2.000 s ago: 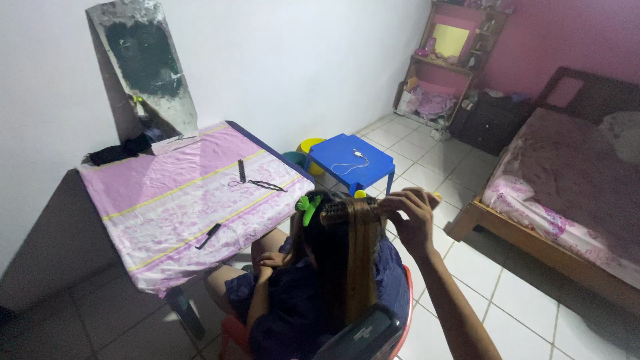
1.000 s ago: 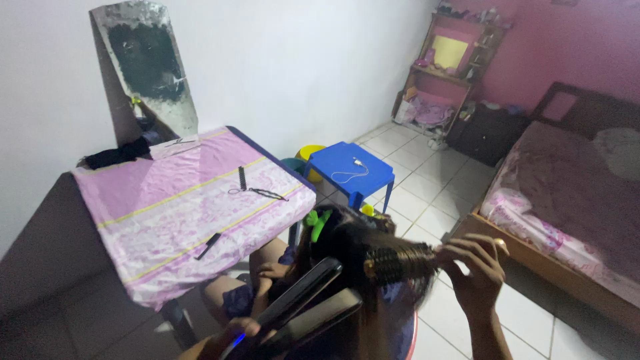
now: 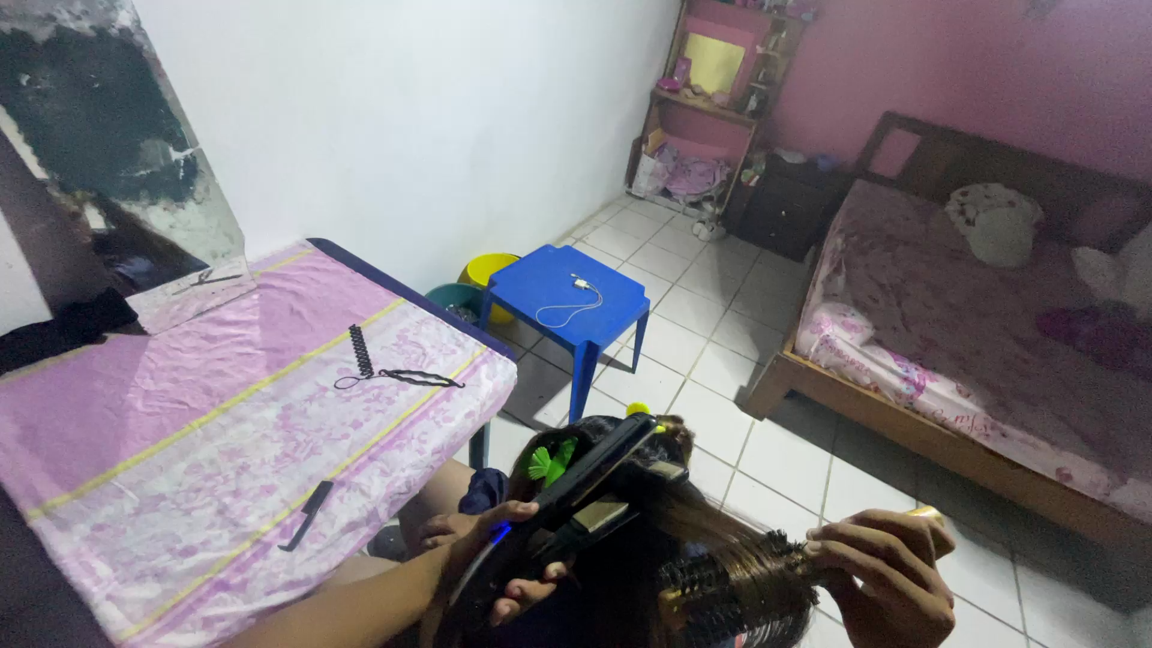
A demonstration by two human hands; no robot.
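Observation:
A seated person's dark hair (image 3: 621, 558) fills the lower middle, with a green hair clip (image 3: 552, 461) near the top. My left hand (image 3: 517, 562) holds a black hair straightener (image 3: 594, 468) with its two plates apart over the crown. My right hand (image 3: 886, 571) grips a round hairbrush (image 3: 738, 585), whose bristles are in a lock of hair drawn out to the right. Part of the lock nearest the straightener is hidden. A black comb (image 3: 310, 513), a spiral hair tool (image 3: 360, 351) and a black looped hair tool (image 3: 418, 377) lie on the cloth-covered table (image 3: 225, 423).
A blue plastic stool (image 3: 558, 288) bears a white cable (image 3: 576, 310). Behind it are a yellow bucket (image 3: 490, 268) and a green one (image 3: 453, 297). A worn mirror (image 3: 99, 117) leans at the left. The bed (image 3: 972, 324) is on the right, shelves (image 3: 702, 106) at the back.
The straightener, low behind the hair two seconds ago, has come up over the crown in my left hand. My right hand and the brush have moved down from near the head's top, drawing the hair out.

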